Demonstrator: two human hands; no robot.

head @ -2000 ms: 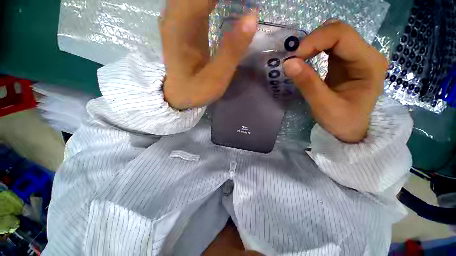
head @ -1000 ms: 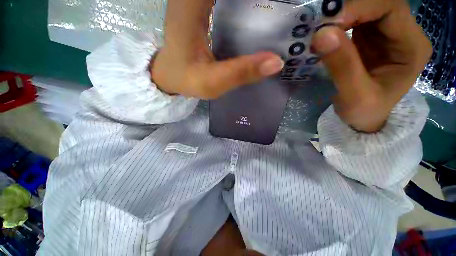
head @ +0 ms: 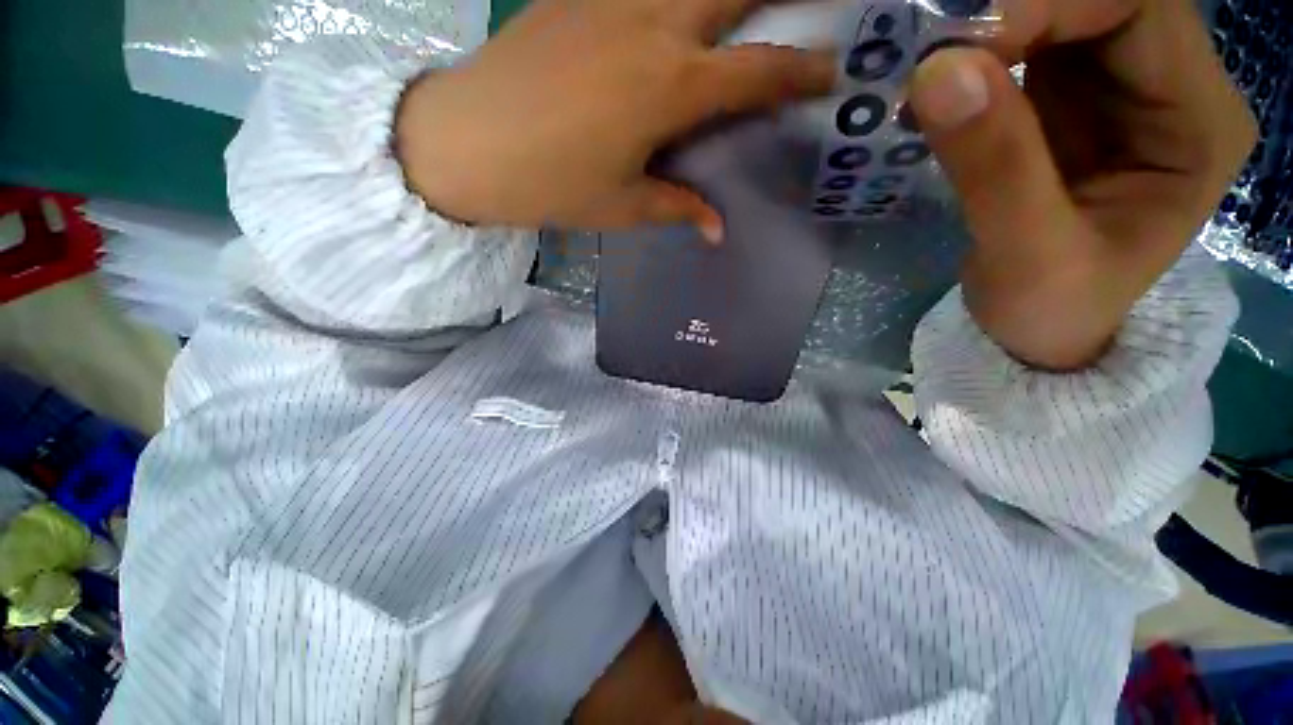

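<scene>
A dark grey rear cover (head: 709, 305) with a small logo lies flat in front of me, its upper part hidden under my left hand. My right hand (head: 1085, 170) pinches a clear strip of black ring stickers (head: 861, 116) between thumb and index finger, above the cover's right side. My left hand (head: 596, 121) is over the cover's upper part, fingers apart. Its index finger reaches towards the strip's left edge; I cannot tell whether it touches. The top of the strip is partly hidden by my right thumb.
Bubble wrap (head: 908, 305) lies under the cover. A pale bubble bag (head: 305, 43) is at the upper left. More ring stickers in a clear bag (head: 1259, 128) are at the right edge. White sheets (head: 177, 269) and a red bin (head: 43, 244) are at the left.
The sticker strip and my right hand have moved up and right. My left hand has turned, its index finger now extended towards the strip. The cover appears slightly higher in view.
</scene>
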